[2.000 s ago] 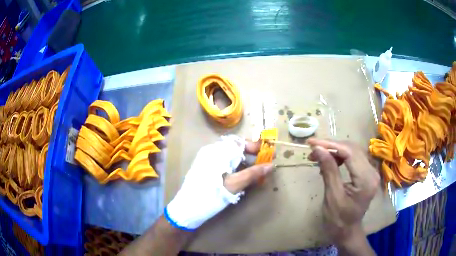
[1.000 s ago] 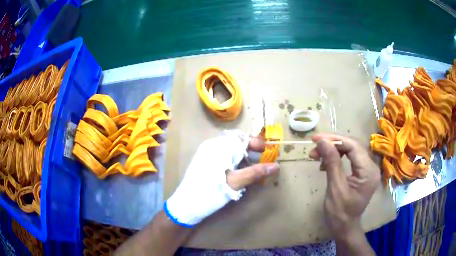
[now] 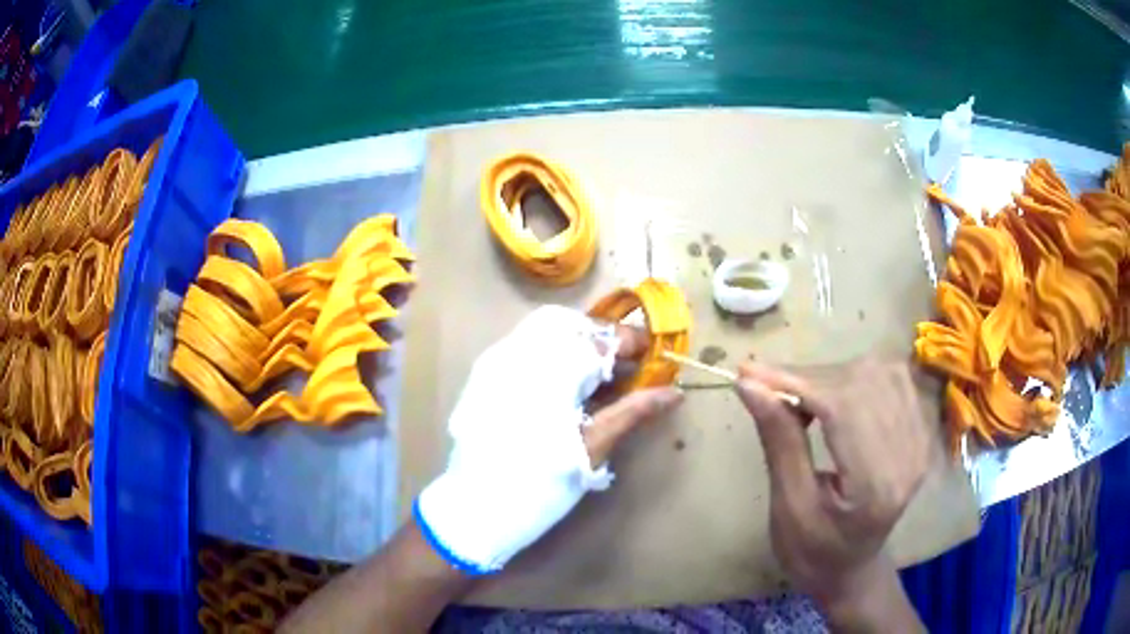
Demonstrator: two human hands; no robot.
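Note:
My left hand, in a white knit glove with bare fingertips, holds an orange looped piece between thumb and fingers over the cardboard sheet. My bare right hand pinches a thin pale stick, whose tip is at the lower right part of the looped piece. The small round white glue cup sits just beyond the stick, on a clear patch with dark spots. Part of the looped piece is hidden by my left fingers.
Stacked orange ovals stand at the cardboard's far left. Looped pieces with wavy tails lie on a metal plate, beside a filled blue crate. Loose orange strips and a white bottle are right. A green surface runs behind.
The looped piece has turned in my left hand, so more of its loop shows. My right hand and the stick have shifted left, and the stick now slants.

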